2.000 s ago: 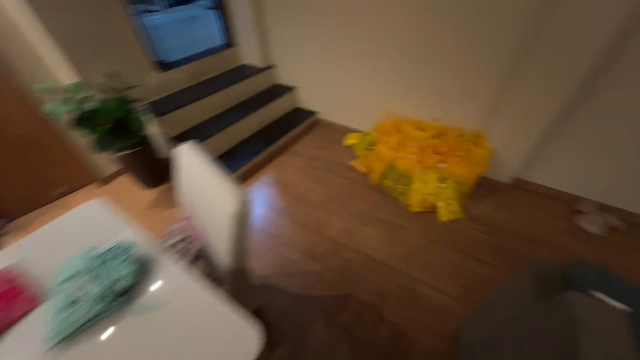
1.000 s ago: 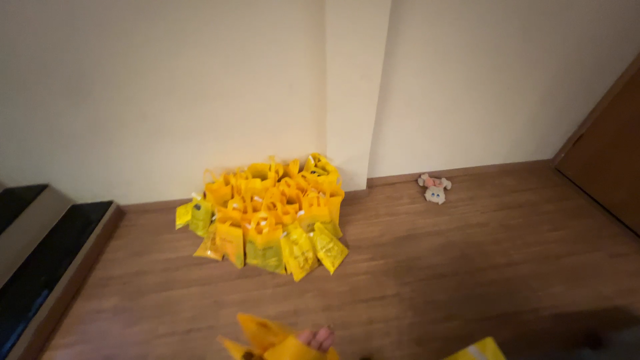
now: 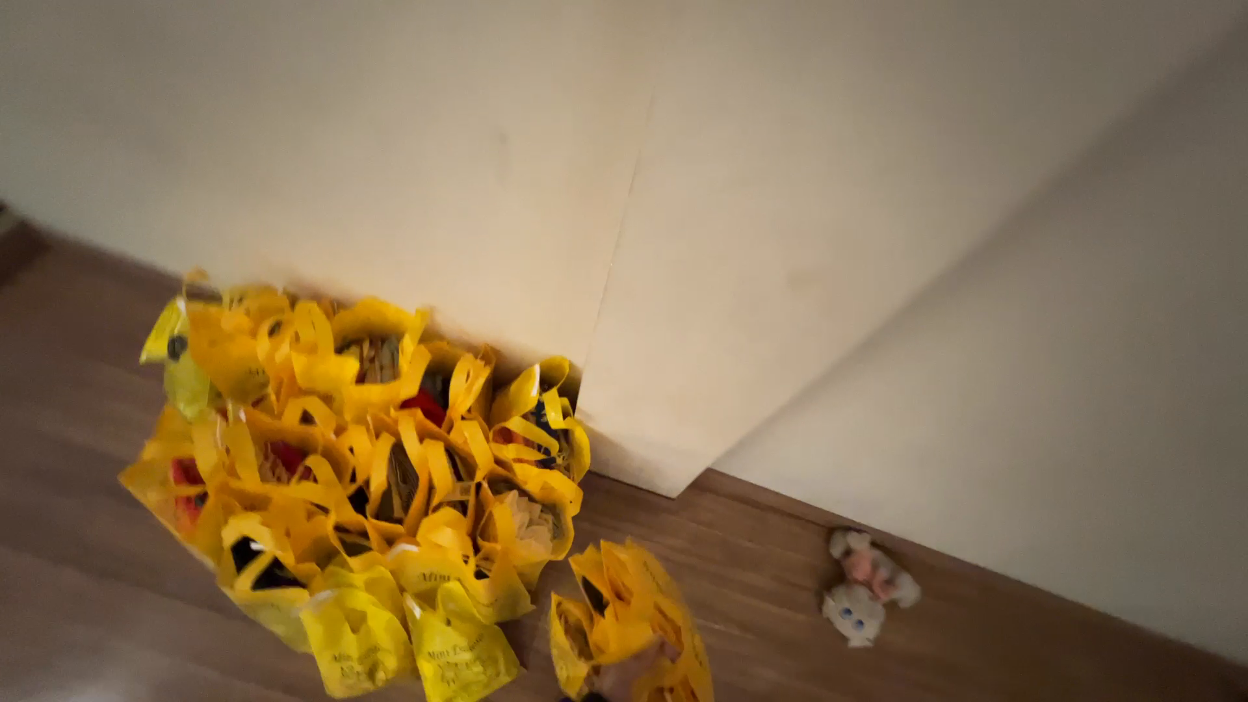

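A dense cluster of yellow carrier bags with looped handles stands on the wooden floor against the wall. Several of them gape at the top and show mixed contents, some red, dark or pale. Two brighter yellow printed bags lean at the front of the cluster. At the bottom edge, just right of the cluster, my left hand grips a yellow bag; the hand is blurred and partly cut off. Whether it holds one bag or more, I cannot tell. My right hand is out of the frame.
A pale plush toy with a pinkish middle lies on the floor at the right, near the wall. The cream wall has a projecting corner just right of the bag cluster. Brown wood flooring runs between the cluster and the toy.
The view has swung from the table and steps to the bags and moved closer. The held yellow bag, in front of the cluster a second ago, is now beside its right end.
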